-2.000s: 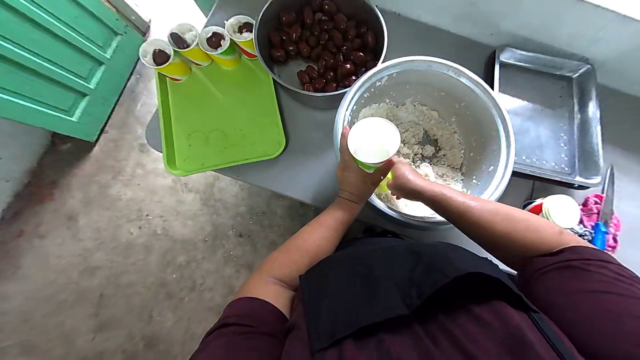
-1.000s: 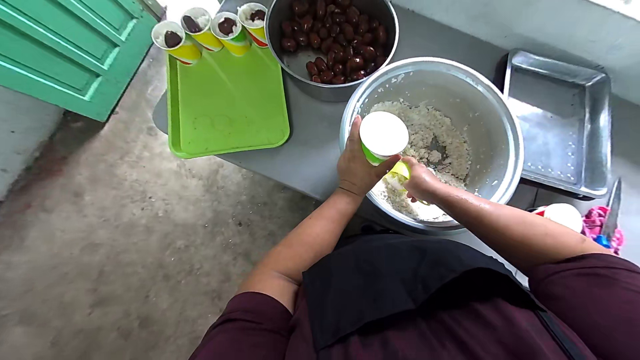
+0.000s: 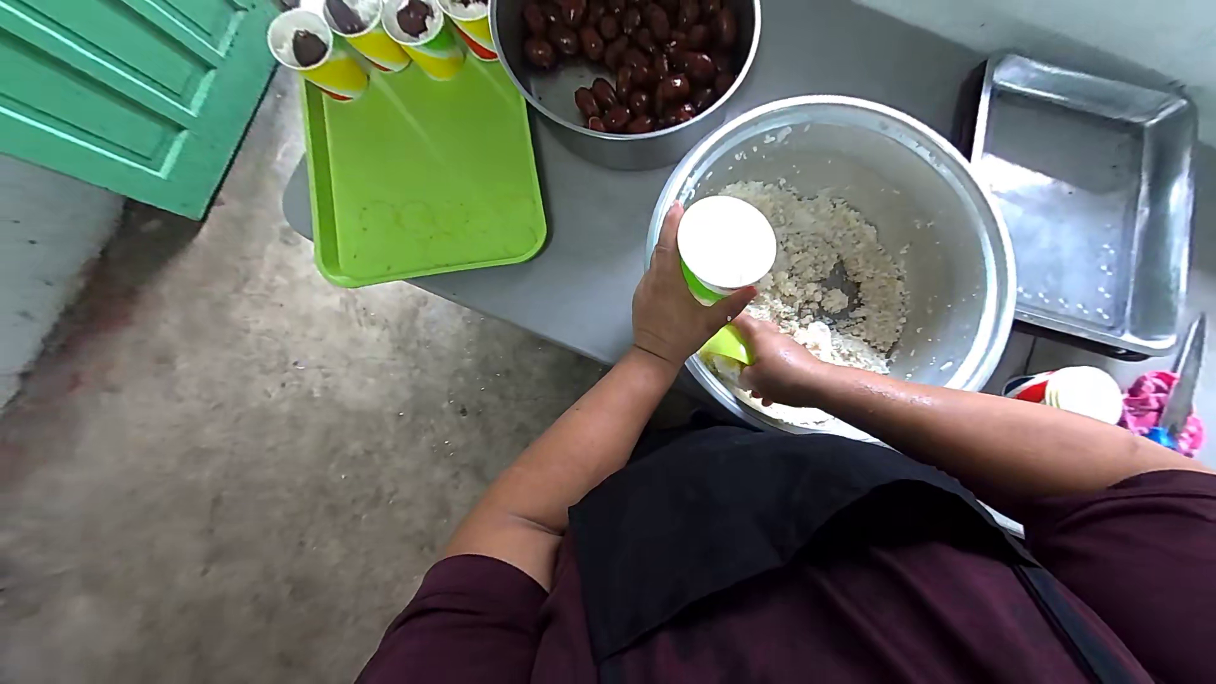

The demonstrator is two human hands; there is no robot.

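Note:
My left hand [image 3: 670, 299] grips a paper cup [image 3: 727, 242] with a white round top face and a green side, over the left rim of a large metal bowl [image 3: 993, 275]. Whether that white face is the cup's inside or its base, I cannot tell. Just below it, my right hand [image 3: 784, 361] holds a yellow-green scoop [image 3: 727, 345], partly hidden by my fingers. Crumbly white rice-like food [image 3: 860, 275] lies in the bowl, heaped toward the near side. Several filled paper cups [image 3: 337, 74] with dark pieces on white food stand along the green tray's far end.
The green plastic tray [image 3: 427, 180] lies left on the grey table [image 3: 589, 247]. A metal pot [image 3: 627, 147] of glossy dark brown date-like pieces stands behind. To the right are a rectangular metal pan [image 3: 1064, 209], stacked paper cups [image 3: 1083, 392], a knife [image 3: 1183, 380] and a pink cloth [image 3: 1145, 399]. A green door [image 3: 133, 95] is at upper left.
Both hands stay at the bowl's left side, still holding the cup and scoop. The scoop beneath the cup has shifted slightly.

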